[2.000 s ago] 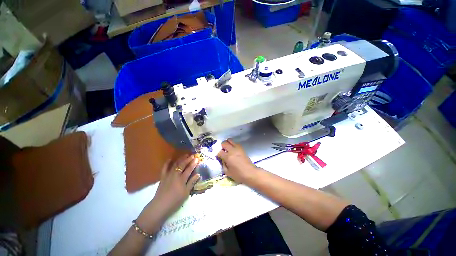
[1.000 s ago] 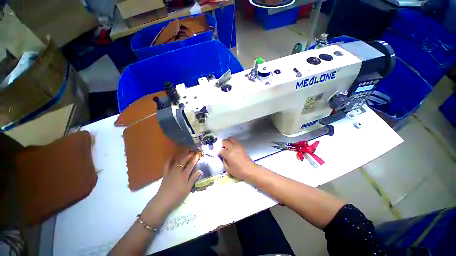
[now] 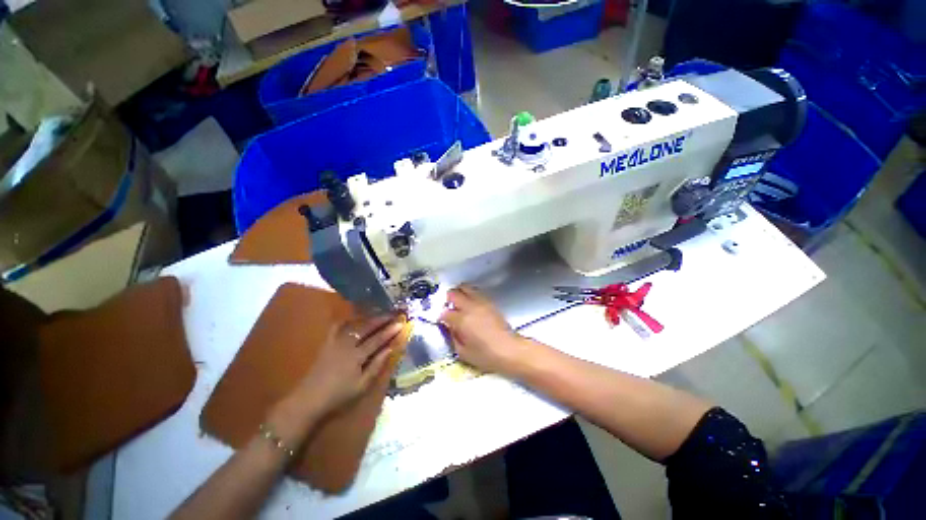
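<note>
A brown leather-like panel [image 3: 266, 361] with rounded corners lies flat and slanted on the white table, its right edge at the presser foot [image 3: 418, 293] of the cream-white sewing machine [image 3: 569, 173]. My left hand [image 3: 355, 355] lies flat on the panel, fingertips beside the lit needle area, fingers fairly close together; it presses rather than grasps. My right hand [image 3: 475, 327] is just right of the needle, fingers bent over the metal bed. Whether its fingertips hold anything is hidden by glare.
A brown panel stack [image 3: 117, 371] sits at the left table edge. Red-handled snips [image 3: 621, 303] lie under the arm. Another brown piece [image 3: 276, 232] lies behind the machine head, by a blue bin [image 3: 345, 137]. A carton [image 3: 76, 193] stands at far left.
The panel has turned clockwise, its near end swinging toward me and under my left forearm. It has come apart from the piece behind. My right hand has barely moved.
</note>
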